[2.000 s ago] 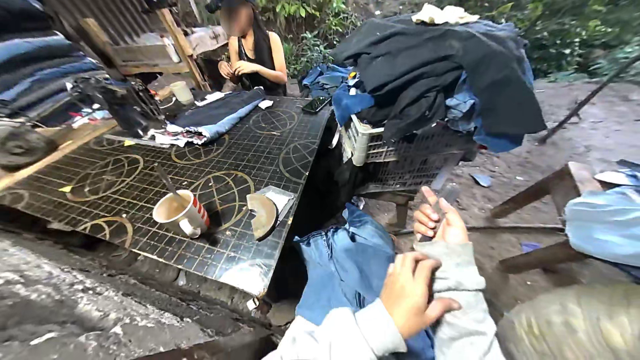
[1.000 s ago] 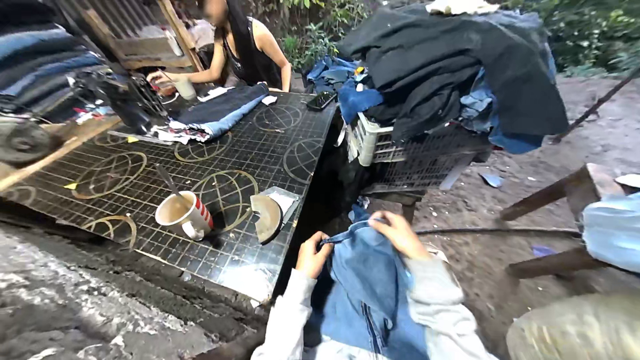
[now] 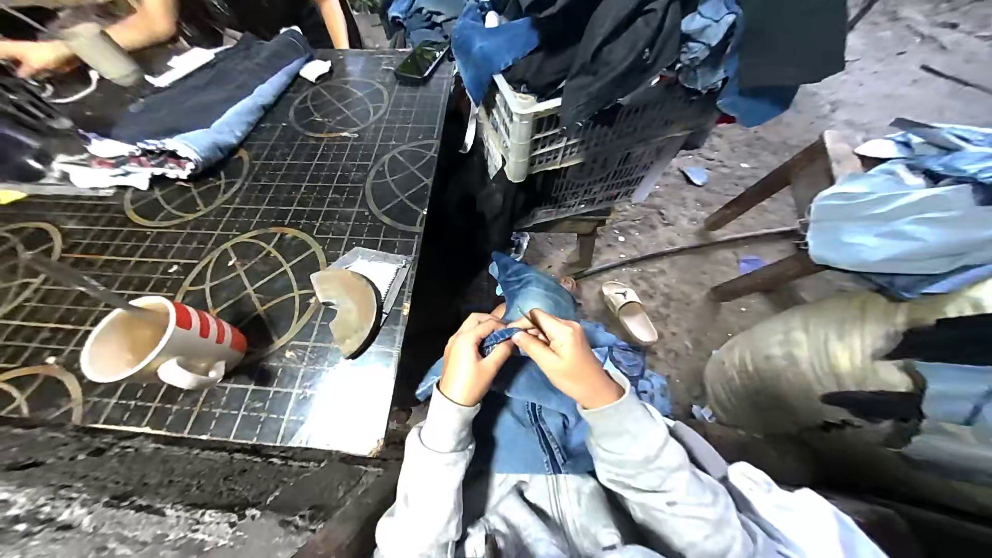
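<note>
Blue denim cloth lies over my lap, bunched toward my knees. My left hand is closed on a folded denim edge of it. Against that edge, my right hand pinches with thumb and fingers; something thin seems to stick up between the fingertips, too small to name. Both hands nearly touch. On the gridded black table to my left stand a white and red mug with a stick-like handle in it and a curved, half-round pale piece.
A grey plastic crate heaped with dark and blue garments stands ahead. Folded jeans and a phone lie on the table, near a person's arm. At right are a wooden stool, a stuffed sack and a slide sandal.
Two seconds ago my hands were together off the cloth; one second ago they held it apart at an edge. Now they are close together on the denim. The view has tilted down.
</note>
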